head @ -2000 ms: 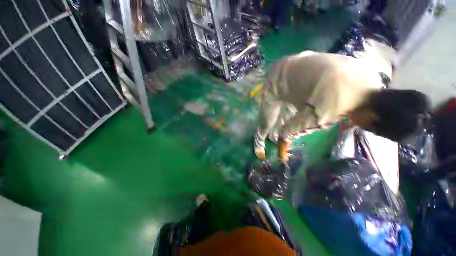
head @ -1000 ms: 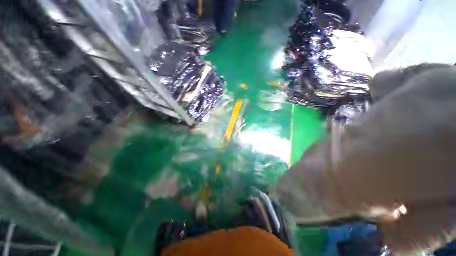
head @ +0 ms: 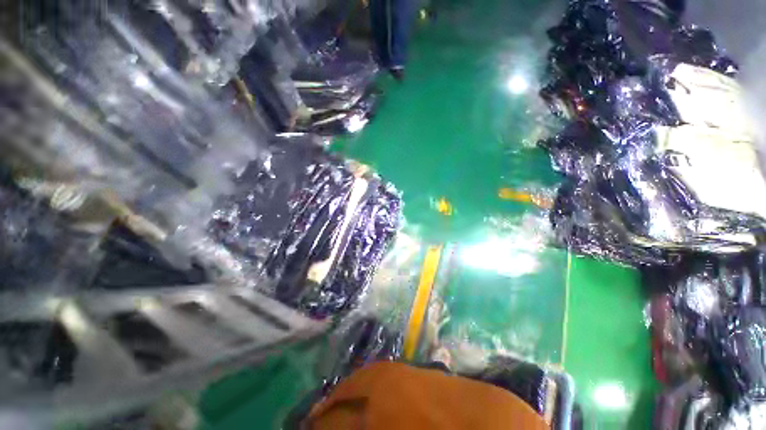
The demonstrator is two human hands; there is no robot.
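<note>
The wearer's orange clothing point(head: 428, 399) fills the bottom centre. Dark bagged garments under shiny clear film show beside it at the lower edge, with a pale strip at their right end point(head: 561, 401); what holds them is hidden. My left hand and my right hand are not visible. A pile of dark bagged garments point(head: 302, 227) with one pale fold lies on the floor left of centre.
A long pile of dark bagged garments point(head: 617, 189) lies at the right, with pale bagged garments point(head: 714, 143) on it. A grey metal rack frame point(head: 168, 336) is at lower left. Covered clothes hang at upper left. A person's dark-trousered leg point(head: 389, 34) stands at the top. Green floor runs between.
The view has moved forward along the green floor. The bending person in beige has left the picture. The left and right garment piles look nearer.
</note>
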